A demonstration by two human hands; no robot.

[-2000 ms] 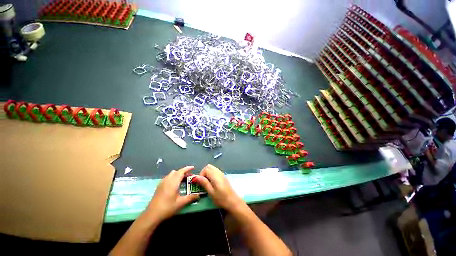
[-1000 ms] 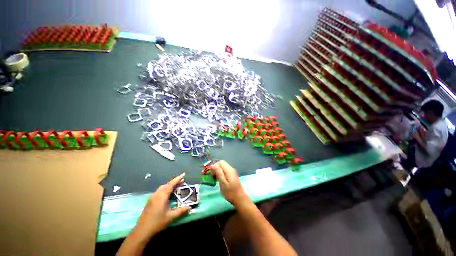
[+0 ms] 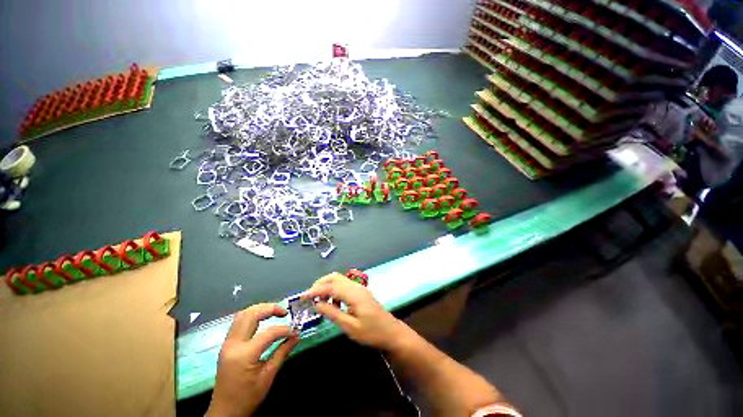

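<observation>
A small dark square fixture with a pale rim (image 3: 305, 314) sits at the near bench edge, with whitish frame-like metal on it. My left hand (image 3: 251, 352) grips its left side between thumb and forefinger. My right hand (image 3: 358, 313) has its fingertips on the fixture's far side; whether they pinch a frame is too small to tell. A red-green board assembly (image 3: 357, 278) shows just behind my right hand, partly hidden. The large pile of silver-white frames (image 3: 301, 122) lies beyond. A loose group of red-green assemblies (image 3: 428, 186) stands right of it.
A tan cardboard sheet (image 3: 90, 342) at left bears a row of red-green units (image 3: 90, 262). A loaded tray (image 3: 90, 98) is at far left, near a tape roll (image 3: 16, 160). Stacked loaded trays (image 3: 562, 89) rise at right. A pale strip (image 3: 255, 248) lies nearby. A person (image 3: 717, 122) is at far right.
The view has shifted. The fixture, covered by both hands at first, was then uncovered as my right hand held a red-green assembly beside it. Now my right fingertips are back at the fixture.
</observation>
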